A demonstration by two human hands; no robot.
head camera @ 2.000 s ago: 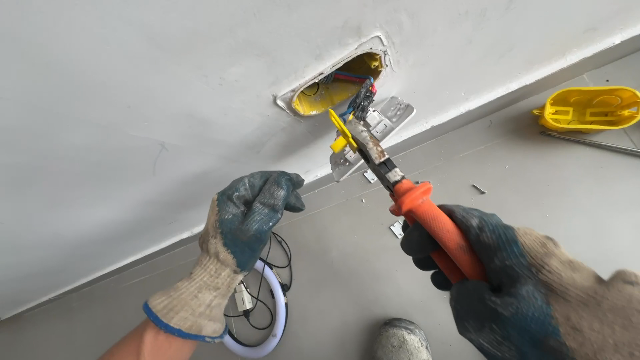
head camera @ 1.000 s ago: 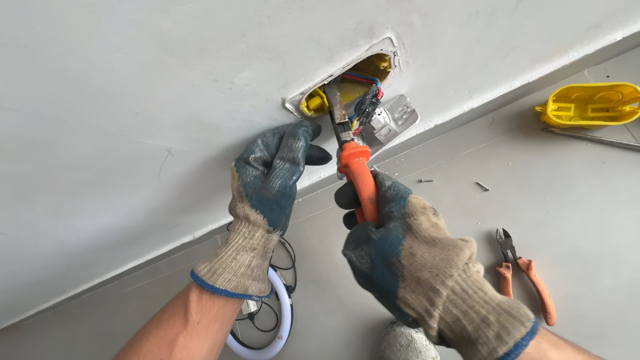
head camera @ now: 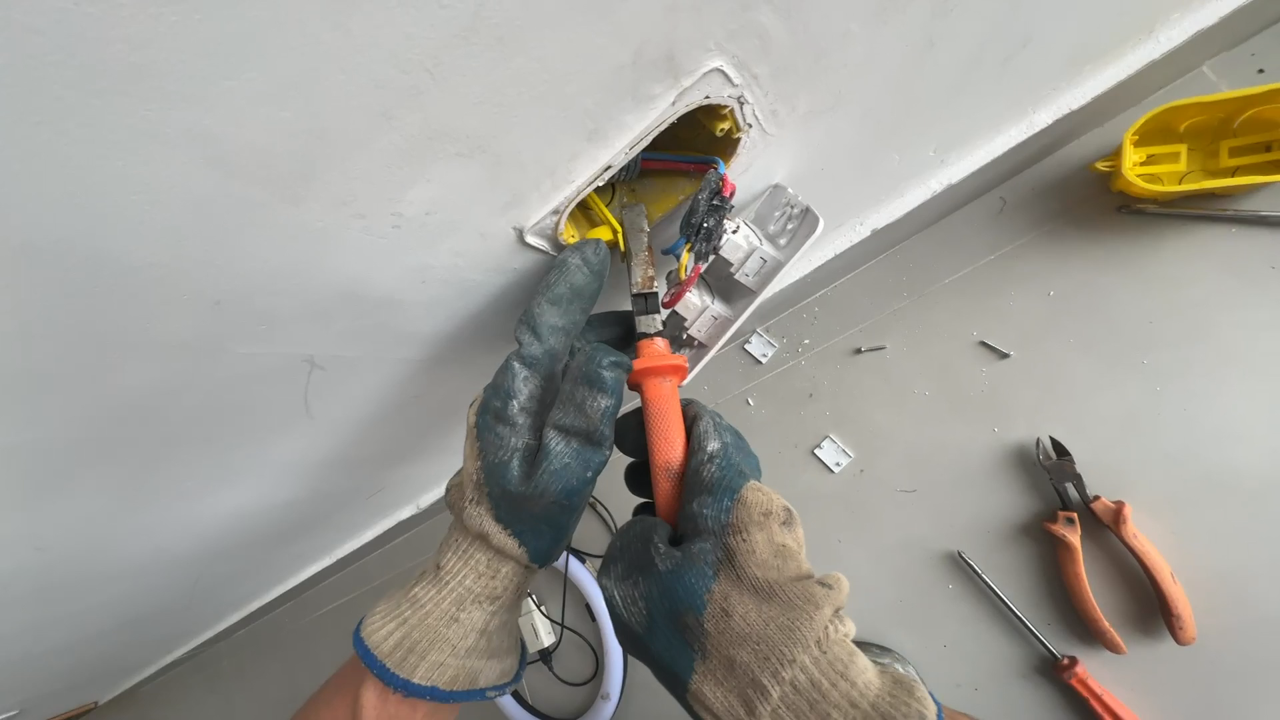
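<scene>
My gloved right hand point(head camera: 690, 540) grips orange-handled pliers point(head camera: 660, 410), whose rusty jaws reach into the lower left part of a yellow electrical box point(head camera: 675, 195) set in the wall. A yellow plastic piece point(head camera: 600, 222) lies against the left of the jaws, at the box's lower end. My gloved left hand point(head camera: 550, 410) touches or nearly touches that piece with its index finger; the other fingers are beside the pliers, and I cannot tell whether they grip anything. Wires joined with black tape point(head camera: 708, 212) hang from the box to a white socket plate point(head camera: 785, 230).
On the floor are orange-handled diagonal cutters point(head camera: 1072, 490), a red-handled screwdriver point(head camera: 1010, 605), screws point(head camera: 995, 348) and small metal plates point(head camera: 832, 453). A second yellow box point(head camera: 1200, 150) lies at the upper right beside a metal rod point(head camera: 1200, 213). A white ring light point(head camera: 605, 640) with black cable lies below my hands.
The pliers held the yellow piece outside the wall box two seconds ago; now piece and jaws are at the box's lower end. My left hand has moved up to the opening.
</scene>
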